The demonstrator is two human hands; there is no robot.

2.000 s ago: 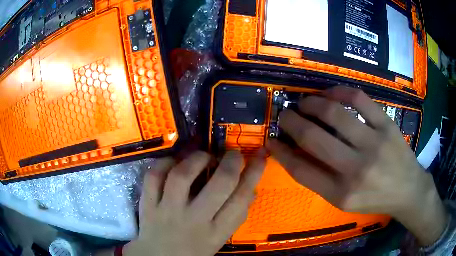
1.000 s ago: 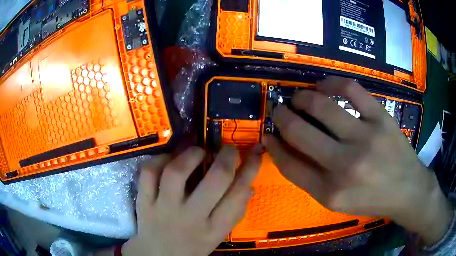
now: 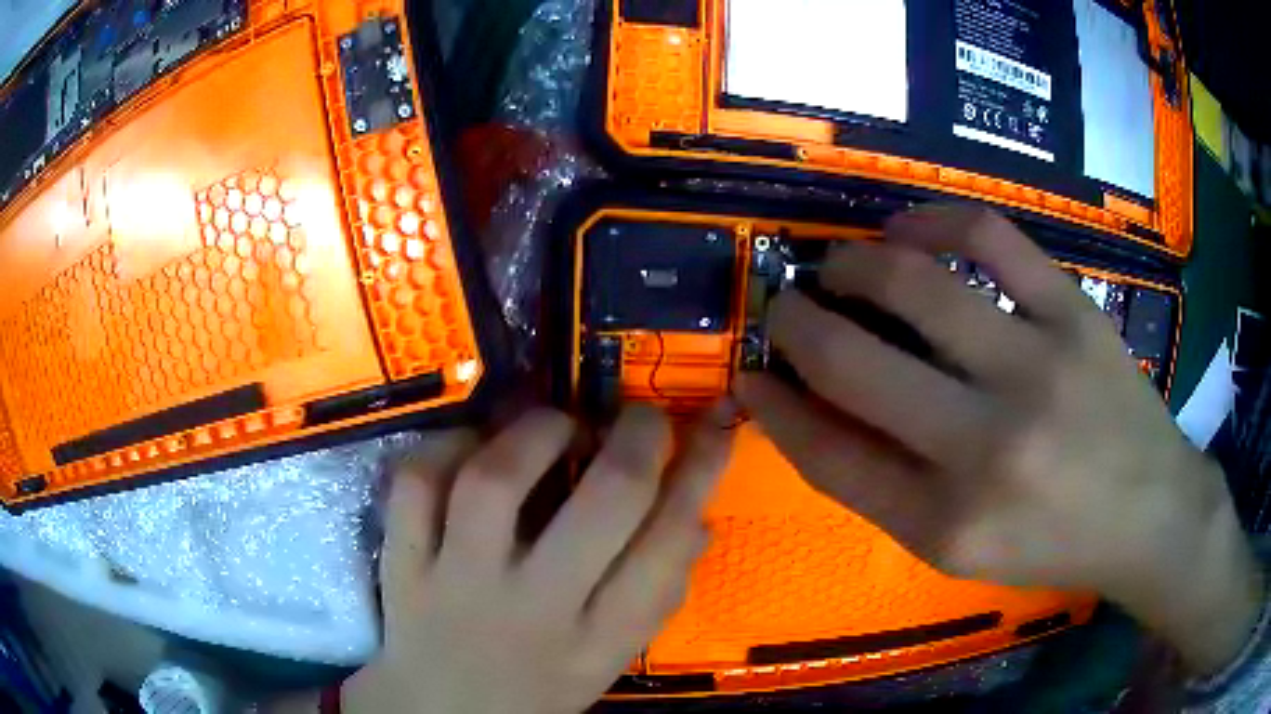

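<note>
An orange rear housing [image 3: 836, 586] with a black rim lies in front of me. A black speaker box [image 3: 658, 276] fills its upper left corner, and a thin dark cable [image 3: 655, 366] runs below it over orange plastic. My left hand [image 3: 537, 558] rests over the housing's left edge, its index fingertip near the cable. My right hand [image 3: 962, 405] is over the housing, fingers bent at the left end of the mainboard [image 3: 764, 300], thumb tip close to my left index finger. The fingers hide most of the mainboard. Whether either hand pinches the cable cannot be seen.
A second open orange housing [image 3: 181, 279] lies at the left. A third one, with a silver-white and black battery [image 3: 815, 56], lies at the top right. Bubble wrap [image 3: 251, 537] and the white foam edge [image 3: 195, 603] show at the lower left.
The housings have shifted a little left in view since two seconds ago. Both hands stay in nearly the same place on the housing, with only small finger movements.
</note>
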